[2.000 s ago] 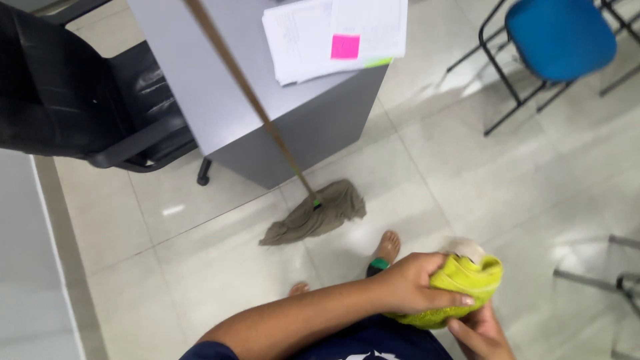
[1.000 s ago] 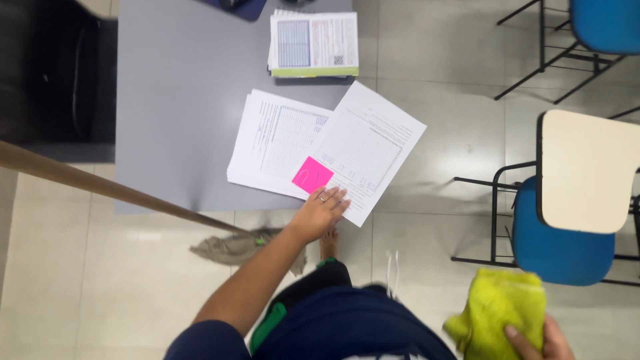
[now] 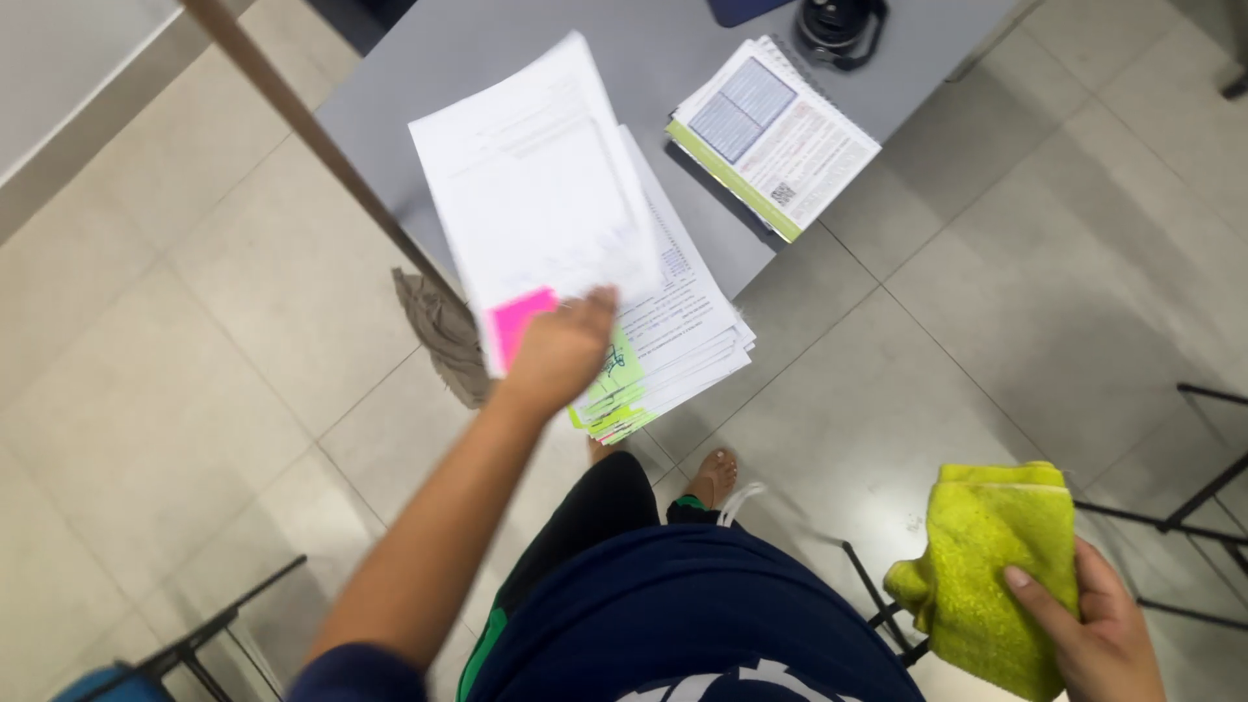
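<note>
My left hand (image 3: 565, 346) grips the lower edge of a loose paper sheet (image 3: 536, 185) beside its pink sticky note (image 3: 520, 317); the hand is slightly blurred. Under that sheet lies a stack of papers (image 3: 682, 292) with green and yellow sticky notes (image 3: 614, 380) at its near edge, overhanging the corner of the grey desk (image 3: 751, 268). Off to the right, away from the desk, my right hand (image 3: 1102, 614) holds a folded yellow-green cloth (image 3: 1004, 565), thumb on top.
Spiral-bound booklets (image 3: 780, 136) lie on the desk near a black lidded container (image 3: 838, 24). A mop's wooden handle (image 3: 322, 146) leans at the desk's left, its grey mop cloth (image 3: 444, 336) on the floor. Black metal chair legs (image 3: 1170, 522) stand right; a blue chair (image 3: 112, 682) is lower left.
The sheet with the pink note now lies more over the stack, exposing the stack's green notes. Two seconds ago both my hands were at the cloth; now only my right hand holds it. The view has turned.
</note>
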